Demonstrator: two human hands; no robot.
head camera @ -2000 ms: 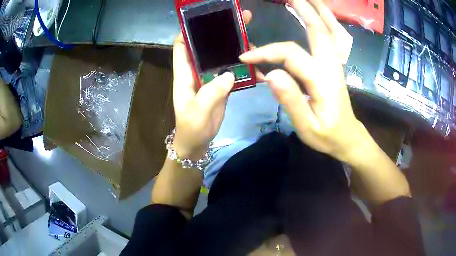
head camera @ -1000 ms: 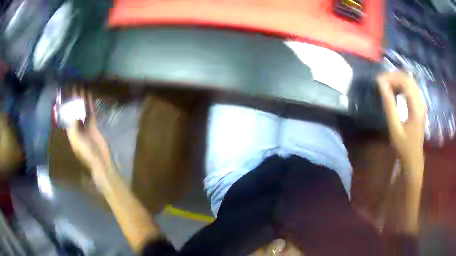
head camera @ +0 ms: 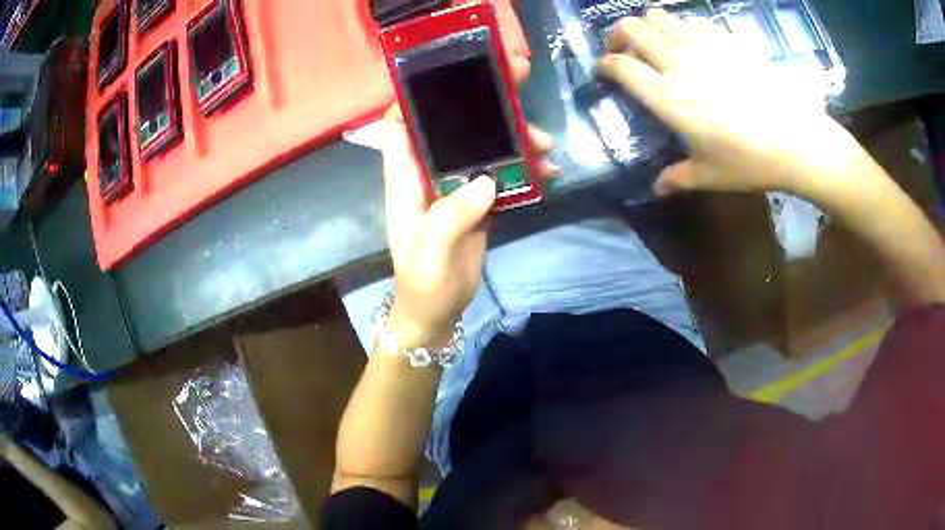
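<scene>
My left hand (head camera: 430,243) holds a red-rimmed phone (head camera: 461,109) upright over the bench edge. Its screen is dark, and green board shows at the lower end by my thumb. My right hand (head camera: 715,114) is over the clear blister tray (head camera: 772,31) at the right, fingers bent down towards its pockets. Glare covers part of this hand and the tray, and whether the fingertips grip anything cannot be told. The red assembly tray (head camera: 301,72) lies left of the held phone, with several phones in its pockets.
The dark green bench mat (head camera: 238,243) runs along the front. Below it at left is a brown carton (head camera: 295,399) with crumpled clear film (head camera: 223,424). Another carton (head camera: 829,269) stands below right. A blue line (head camera: 47,357) and another person's arm (head camera: 47,481) show at left.
My left hand has come back from the far left and holds the phone centrally. My right hand has moved inward over the blister tray. The view has turned, showing more of the red tray.
</scene>
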